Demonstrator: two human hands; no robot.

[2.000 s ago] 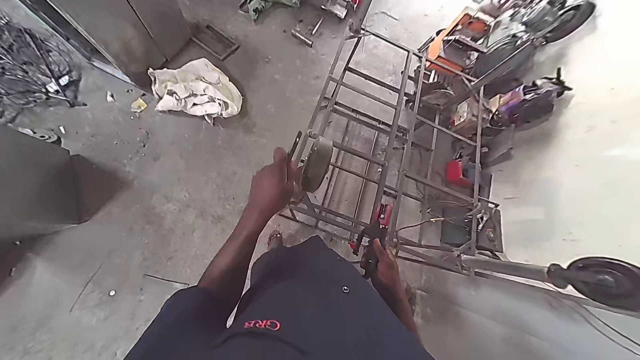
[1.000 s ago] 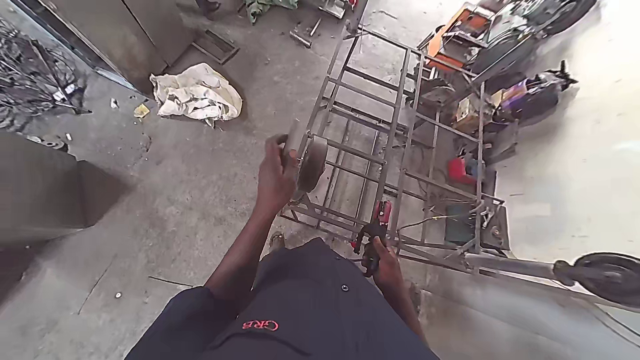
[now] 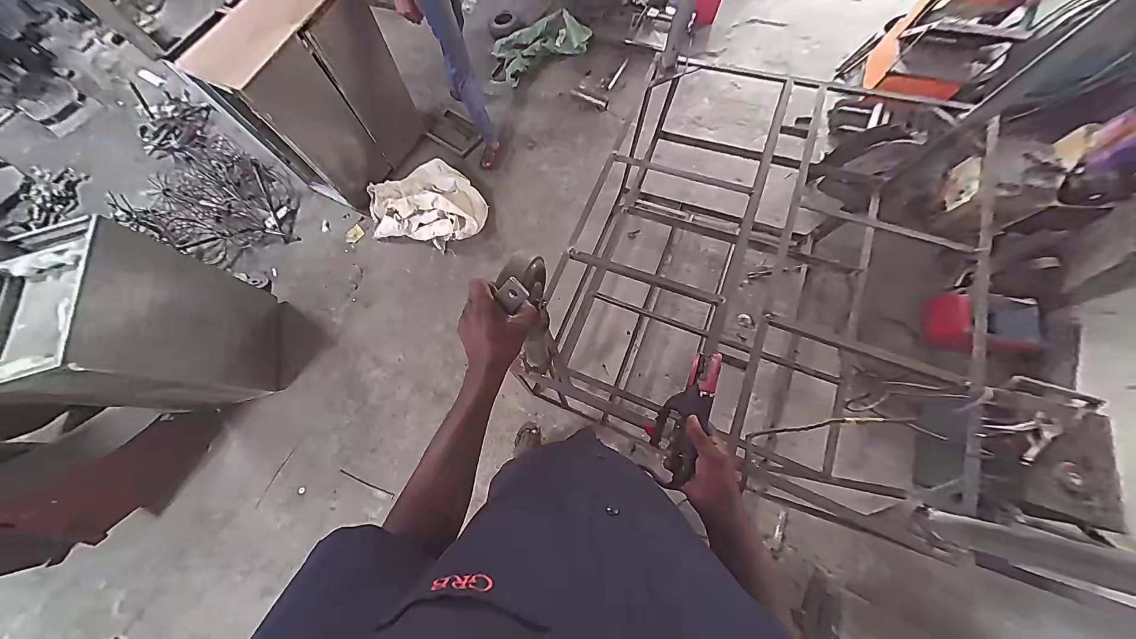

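My left hand (image 3: pixel 493 330) is closed around the metal bracket (image 3: pixel 512 294) of a caster wheel (image 3: pixel 530 273), just left of the near-left end of a welded steel tube frame (image 3: pixel 658 284). The wheel's rim shows beyond my fingers; part of the bracket is hidden by them. My right hand (image 3: pixel 706 466) grips the black handle of a black-and-red hand tool (image 3: pixel 689 410) over the near end of the frame. The red end of the tool points away from me. Whether it touches the frame, I cannot tell.
A crumpled whitish sack (image 3: pixel 430 202) lies on the floor near a metal cabinet (image 3: pixel 330 98). Another person's leg (image 3: pixel 461 75) is beside that cabinet. At the left stands a second cabinet (image 3: pixel 169 311). A red container (image 3: pixel 948 321) and clutter are on the right.
My left hand has turned the caster wheel, so the holed plate of its bracket now faces up. More of the other person's leg shows by the far cabinet. The view has shifted.
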